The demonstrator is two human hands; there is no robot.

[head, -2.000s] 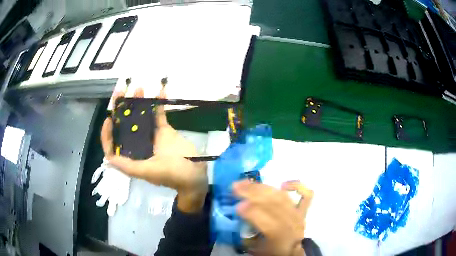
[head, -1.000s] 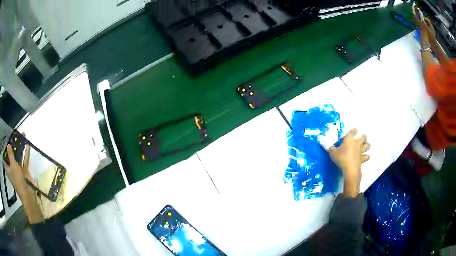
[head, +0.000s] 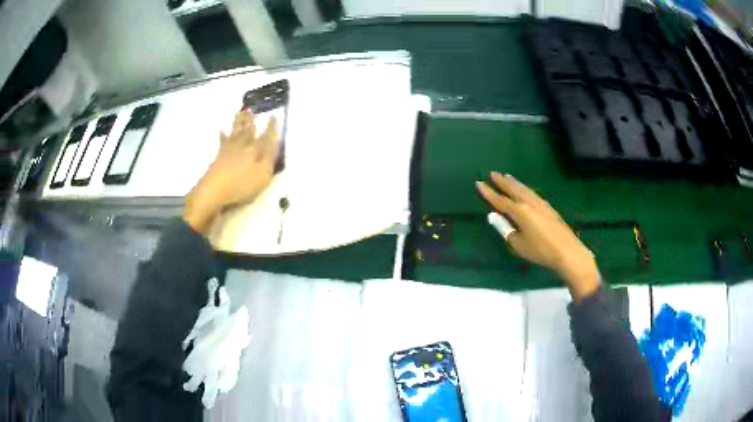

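Note:
My left hand lies over a dark phone middle frame on the white feed belt, fingers on its lower part; whether it grips cannot be told. My right hand is open and holds nothing, over the green belt, with a white cot on one finger. Beneath and left of it, a black middle frame with yellow spots lies on the belt. Another frame with blue film over its window lies on the white bench, cut off by the bottom edge.
Several frames stand in a row on the feed belt. The cream end plate has a screw slot. White gloves lie left. Peeled blue film lies right. Black trays and two more frames are on the green belt.
The view has swung left. My left hand has moved from the end plate onto the feed belt. My right hand has left the blue film pile and is over the green belt.

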